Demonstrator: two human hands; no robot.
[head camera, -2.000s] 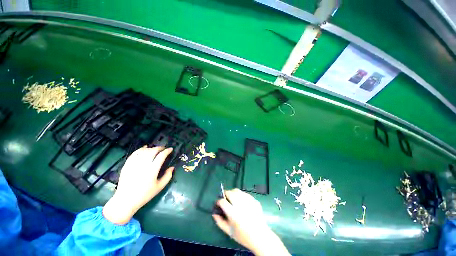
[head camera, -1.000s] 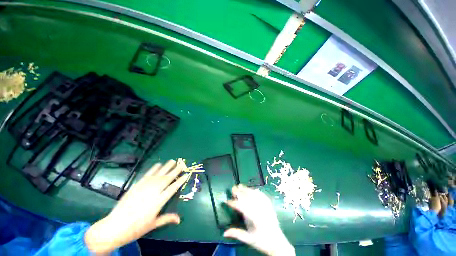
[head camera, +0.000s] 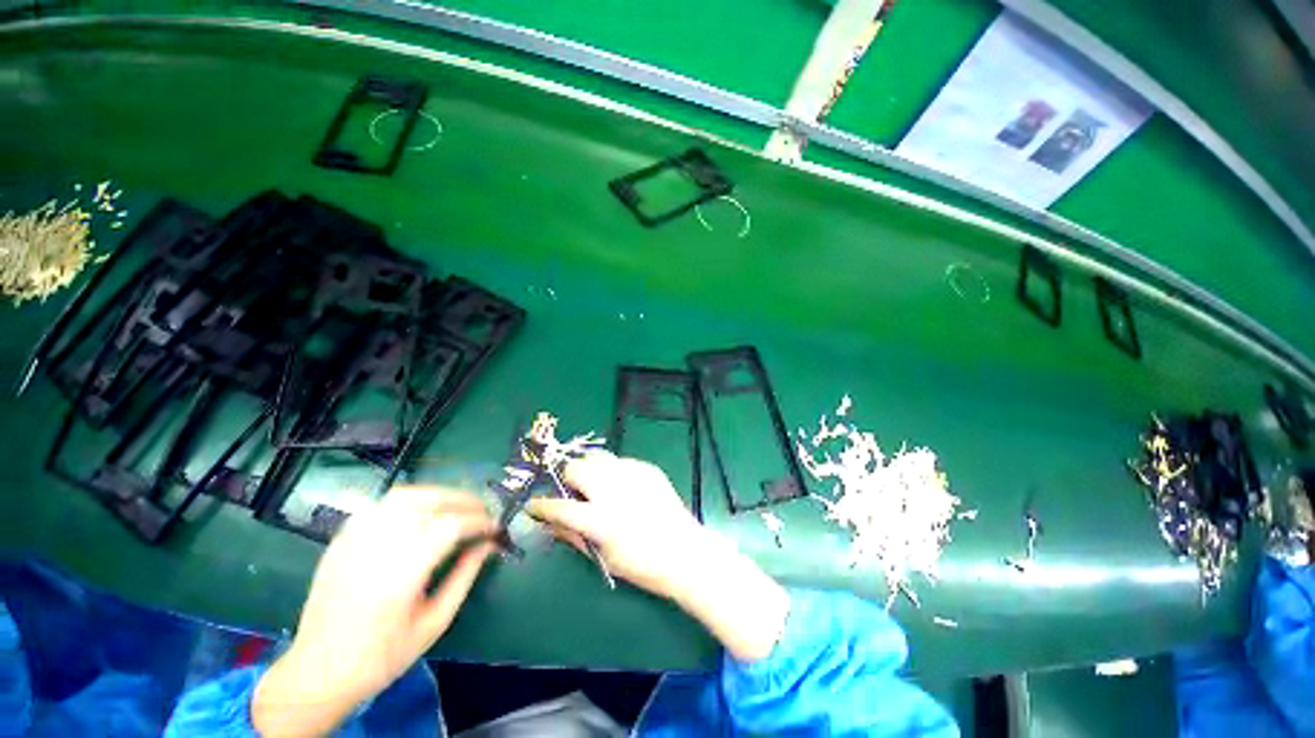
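Observation:
My left hand (head camera: 378, 598) pinches a small black part (head camera: 506, 536) at its fingertips, low in front of me. My right hand (head camera: 627, 522) is close to its right and holds a slim tool (head camera: 589, 544), perhaps tweezers, like a pen. The tool's tip is hard to tell from the small pieces. A small yellow-and-black heap (head camera: 542, 441) lies just beyond the fingertips. Two black phone frames (head camera: 744, 430) lie side by side right of it; the left one (head camera: 659, 387) is partly hidden by my right hand.
A tangled black frame stack (head camera: 274, 339) lies left, with a cream heap (head camera: 43, 251) beyond. White slips (head camera: 887, 505) lie right of the hands. Single frames (head camera: 671, 188) line the far side. A mixed heap (head camera: 1200, 490) and another person's blue sleeve (head camera: 1281, 620) are far right.
My left hand has gone from spread flat to pinching the black part. My right hand has moved left from the frames to beside it, and the tool now shows. The camera view has shifted.

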